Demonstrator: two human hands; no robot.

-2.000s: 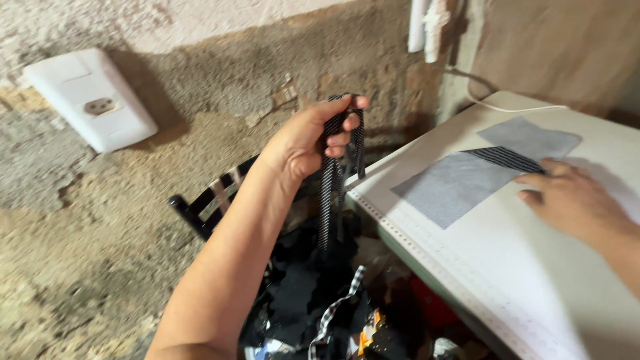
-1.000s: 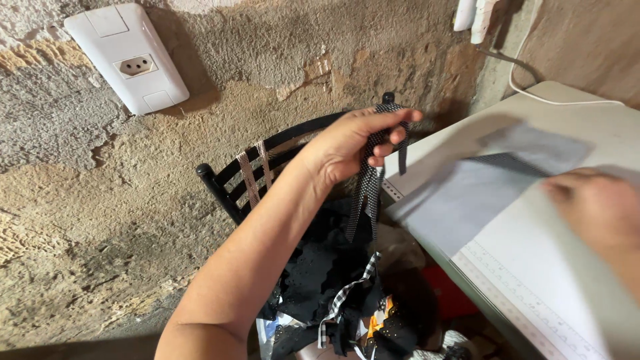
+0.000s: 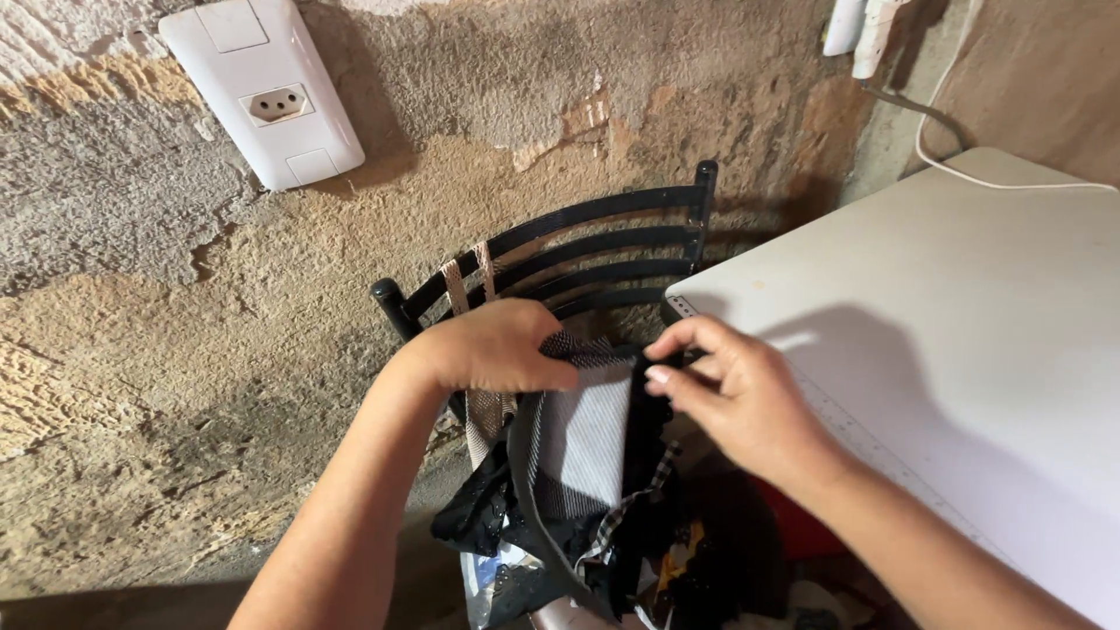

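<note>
My left hand (image 3: 499,346) grips the top of a black-and-white patterned fabric piece (image 3: 582,437) with a pale underside, which hangs over the chair. A dark strip (image 3: 529,490) curves down below that hand. My right hand (image 3: 726,385) is at the top right corner of the fabric, thumb and fingertips near each other; whether it pinches the edge cannot be told. Black lacy fabric scraps (image 3: 481,516) and a black-and-white checked ribbon (image 3: 612,521) lie in a heap below both hands.
A black metal chair back (image 3: 595,206) with light straps over it stands against the rough wall. To the right is a white table (image 3: 945,262) with a ruler (image 3: 875,446) along its edge. A wall socket (image 3: 276,105) and a white cable (image 3: 927,144) are higher up.
My right hand has left the table and come beside my left hand. The grey pieces and dark patterned piece seen on the table earlier no longer show there. A wider fabric piece now hangs from my left hand.
</note>
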